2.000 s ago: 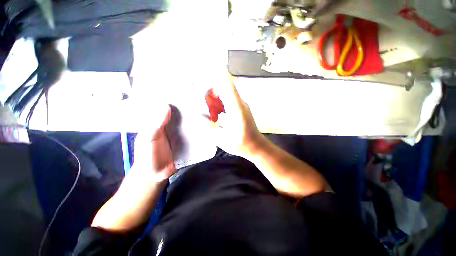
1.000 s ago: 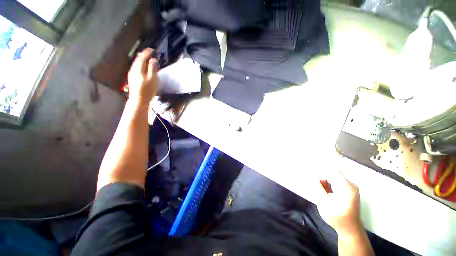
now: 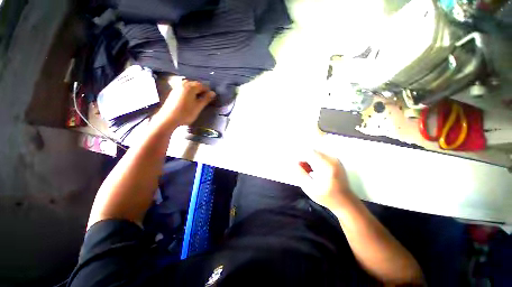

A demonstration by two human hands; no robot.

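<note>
My left hand (image 3: 188, 103) is over the table at the left, its fingers curled at a small dark fabric piece (image 3: 219, 115); whether they grip it is unclear. Beside my wrist is a stack of white-faced pieces (image 3: 129, 95) with dark edges. Larger dark cut pieces (image 3: 208, 45) are layered behind my hand. My right hand (image 3: 327, 178) rests at the table's front edge. A small red spot shows at its fingers; glare hides what it is and whether the hand holds it.
The sewing machine head (image 3: 438, 61) stands at the upper right over its bed plate (image 3: 339, 121). Red and yellow looped scissors (image 3: 453, 128) lie on a red cloth (image 3: 476, 126). A dark oval object (image 3: 203, 133) is near the front edge. A blue plastic edge (image 3: 197, 210) is below the table.
The view has swung left and then partly back. My left hand has left the white-faced stack and moved right to the small dark piece. My right hand stays near the table's front edge.
</note>
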